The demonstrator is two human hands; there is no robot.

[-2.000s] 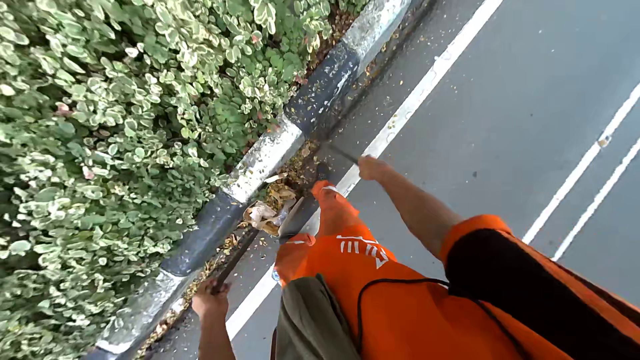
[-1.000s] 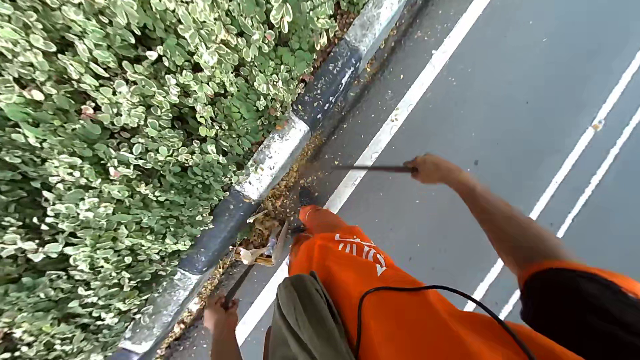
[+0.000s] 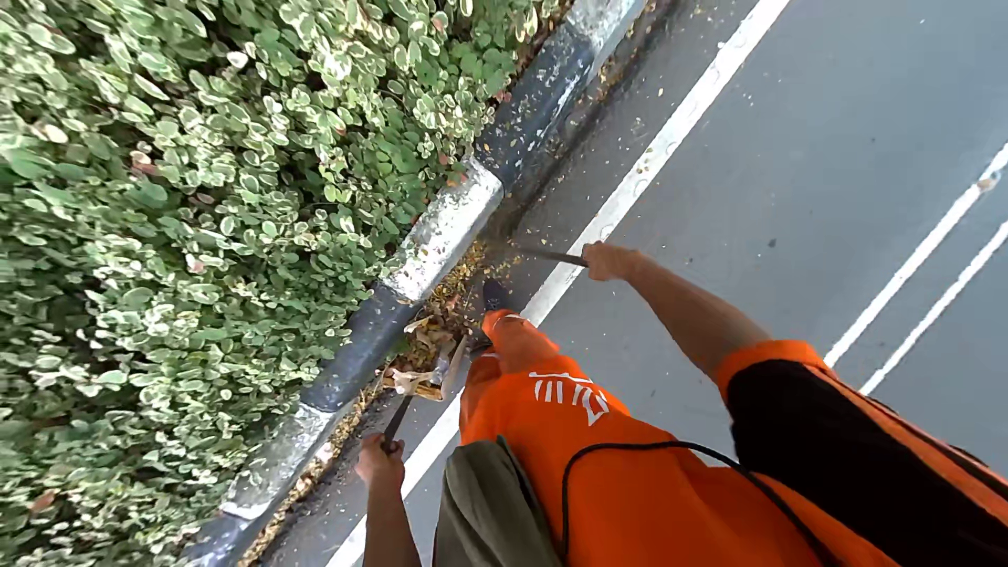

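Observation:
My right hand (image 3: 610,261) is closed around the dark handle of a broom (image 3: 551,255), whose blurred far end meets the gutter beside the curb. My left hand (image 3: 381,460) grips a dark handle (image 3: 398,421) that leads up to a dustpan (image 3: 453,366) on the road against the curb. In and around the dustpan lie dry leaves (image 3: 429,335) and pale crumpled scraps (image 3: 413,381). Yellowish leaf litter (image 3: 465,276) stretches along the gutter between the pan and the broom's end. The exact shape of the pan is partly hidden by the litter.
A black-and-white painted curb (image 3: 445,228) runs diagonally, with a variegated leafy hedge (image 3: 236,197) behind it. White lines (image 3: 669,142) mark the grey asphalt road. My dark shoe (image 3: 494,294) stands close to the gutter, just right of the litter.
The right hand with the broom has swung out over the road, then back somewhat toward the curb. The left hand keeps its hold on the dustpan handle.

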